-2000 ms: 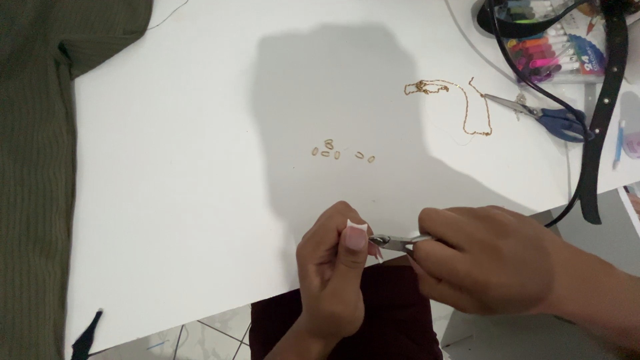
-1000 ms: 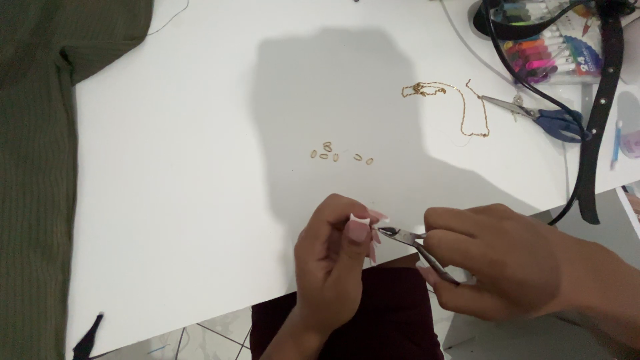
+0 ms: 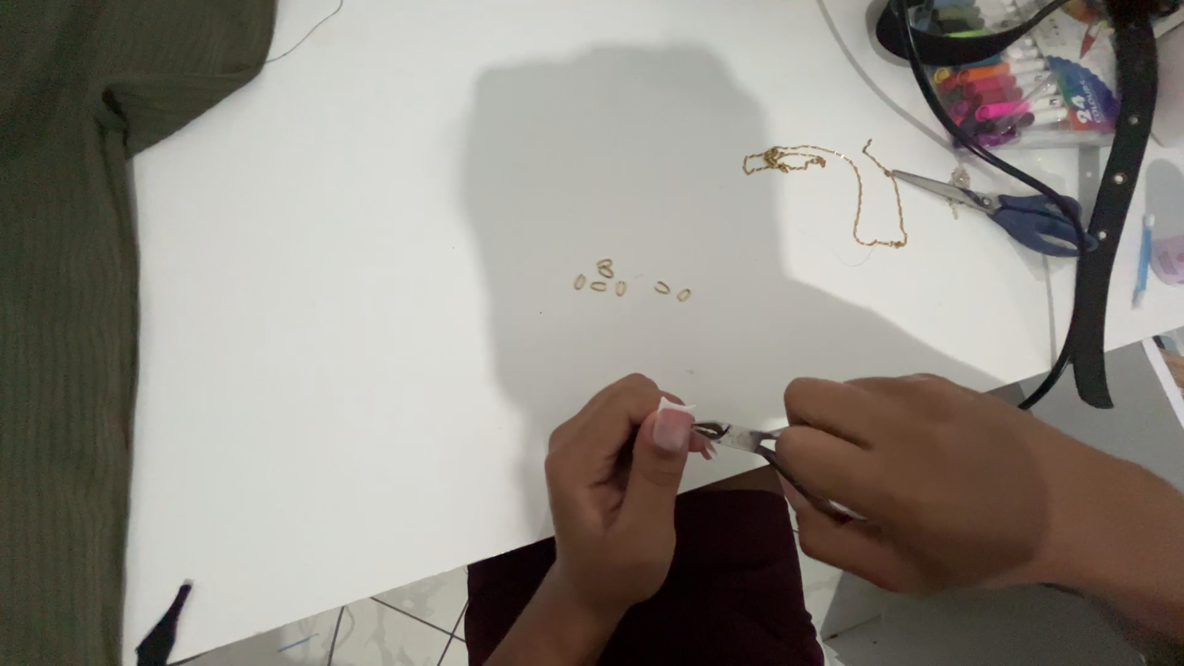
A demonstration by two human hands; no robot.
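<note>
My right hand (image 3: 916, 481) grips small metal pliers (image 3: 740, 437), whose jaws meet the fingertips of my left hand (image 3: 624, 490). My left thumb and index finger are pinched together; what lies between them is too small or hidden to tell. Beyond my hands, several small gold-coloured oval links (image 3: 621, 289) lie on the white table, two of them touching in a figure-eight shape. Farther back on the right rests a thin gold-coloured chain (image 3: 859, 199), partly bunched, beside the tip of scissors with blue handles (image 3: 1036, 222).
A black belt with metal eyelets (image 3: 1115, 185) and a black cord cross the right side, over a clear pack of coloured markers (image 3: 1008, 92). Dark green ribbed fabric (image 3: 65, 324) covers the left side. The white table's near edge (image 3: 370, 597) runs below my left hand.
The pliers and my right hand have shifted slightly against my left fingertips, and the pliers' angle has changed. The links and chain stay where they were.
</note>
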